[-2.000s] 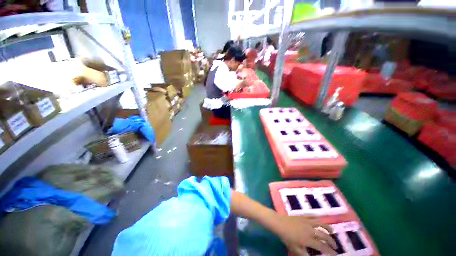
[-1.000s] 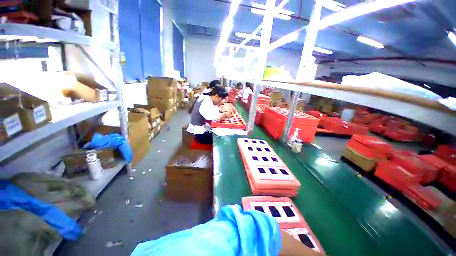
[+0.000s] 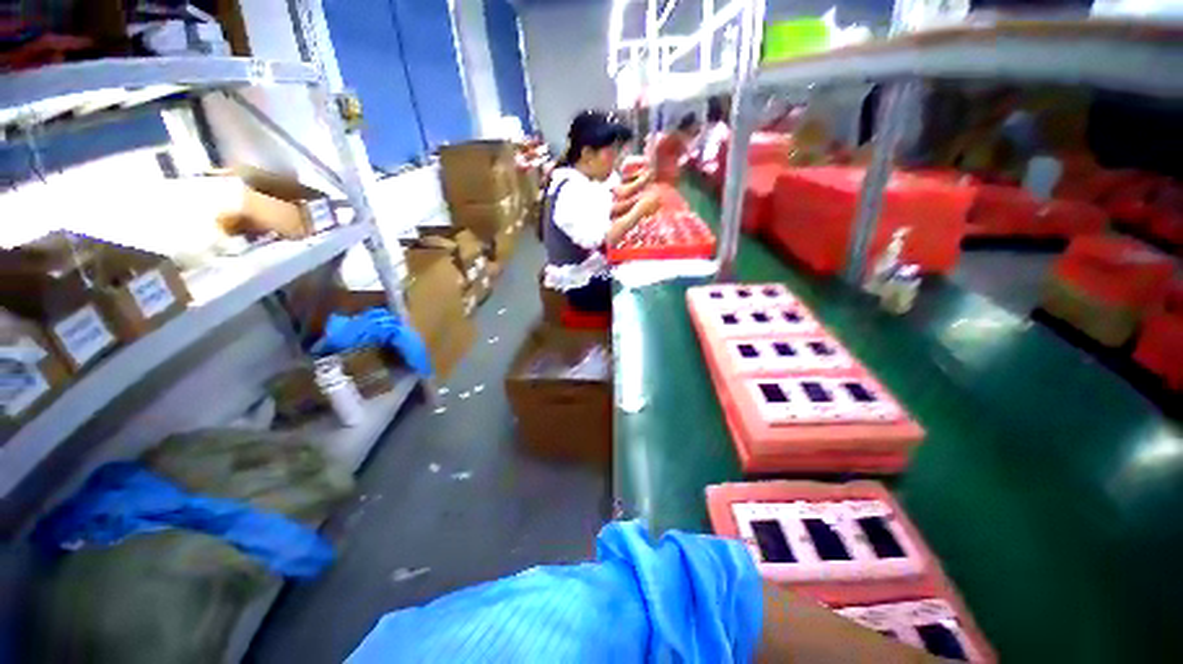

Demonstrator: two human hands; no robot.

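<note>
A pink-red foam tray (image 3: 733, 499) lies on the green bench at the lower right. It holds white devices with black screens (image 3: 826, 540). Behind it stands a stack of foam trays (image 3: 830, 450) with more such devices in rows. A blue sleeve (image 3: 558, 610) and a bare forearm (image 3: 824, 633) reach in from the bottom across the near tray. The hand on this arm is cut off by the bottom edge. The other hand is not in view.
A person (image 3: 584, 221) sits further along the green bench (image 3: 655, 428). A cardboard box (image 3: 561, 396) stands beside the bench. A pump bottle (image 3: 895, 272) stands near the shelf post at right. A metal shelf (image 3: 247, 279) with boxes is at left.
The hand seen over the near tray two seconds ago has passed below the picture edge. The camera view tilted up, then back down. The seated person's head has lifted a little.
</note>
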